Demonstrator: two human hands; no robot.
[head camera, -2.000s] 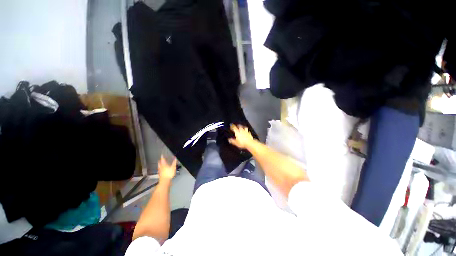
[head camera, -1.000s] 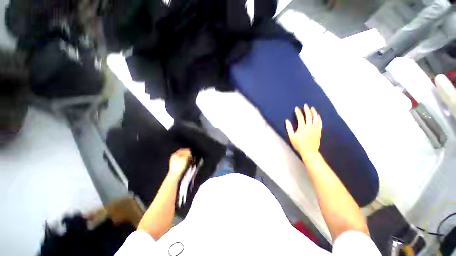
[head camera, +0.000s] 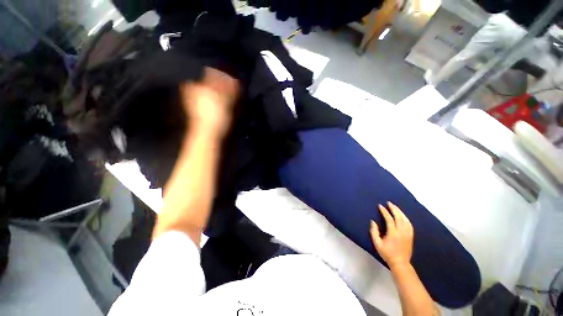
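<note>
A large pile of black garments (head camera: 247, 49) with some white stripes lies at the upper left and covers the far end of the navy padded board (head camera: 352, 179). My left hand (head camera: 213, 99) is blurred and reaches into the pile; whether its fingers grip cloth cannot be told. My right hand (head camera: 395, 237) rests on the navy board with fingers spread, holding nothing. More black cloth (head camera: 241, 253) hangs below the table edge beside my body.
The white-covered table (head camera: 395, 142) surrounds the board. The dark rest pad (head camera: 497, 302) is at the lower right. A red crate (head camera: 518, 112), a metal pole (head camera: 494, 58) and a person's pale-clad leg (head camera: 478, 46) are at the upper right. A metal frame (head camera: 92, 247) stands at the left.
The view has turned towards the table. My left hand has moved from the hanging black cloth up to the pile. My right hand went from the hanging cloth to the navy board and stays there.
</note>
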